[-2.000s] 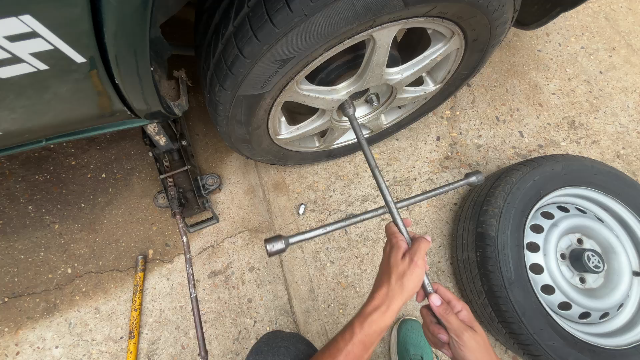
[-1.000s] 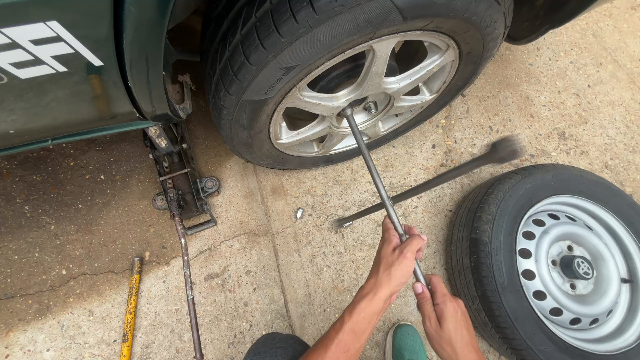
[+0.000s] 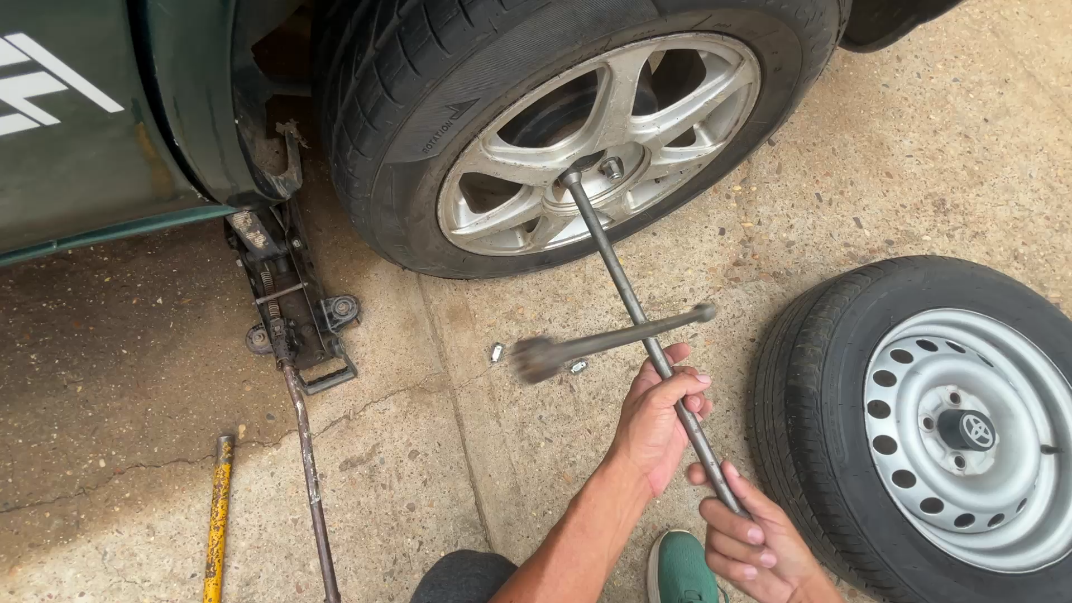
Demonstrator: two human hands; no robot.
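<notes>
A steel four-way lug wrench (image 3: 615,268) has its far socket at the hub of the alloy wheel (image 3: 620,142), which is mounted on the green vehicle. One lug nut (image 3: 612,168) shows beside that socket. My left hand (image 3: 662,410) is curled around the wrench shaft just below the cross, its fingers partly hidden. Lower down, the near end of the shaft lies in the fingers of my right hand (image 3: 754,532). The cross arm is blurred, its big socket at the left. Two lug nuts (image 3: 497,353) lie on the concrete, one close to that blurred socket.
A floor jack (image 3: 289,293) stands under the vehicle's sill, its long handle (image 3: 314,486) reaching toward me. Left of it lies a worn yellow bar (image 3: 219,519). A spare tyre on a silver steel wheel (image 3: 909,419) lies at the right, near my green shoe (image 3: 682,569).
The wrench's cross arm has turned, and its large socket is at the left now. Both hands remain on the shaft. A second nut shows on the ground where the earlier frames show one.
</notes>
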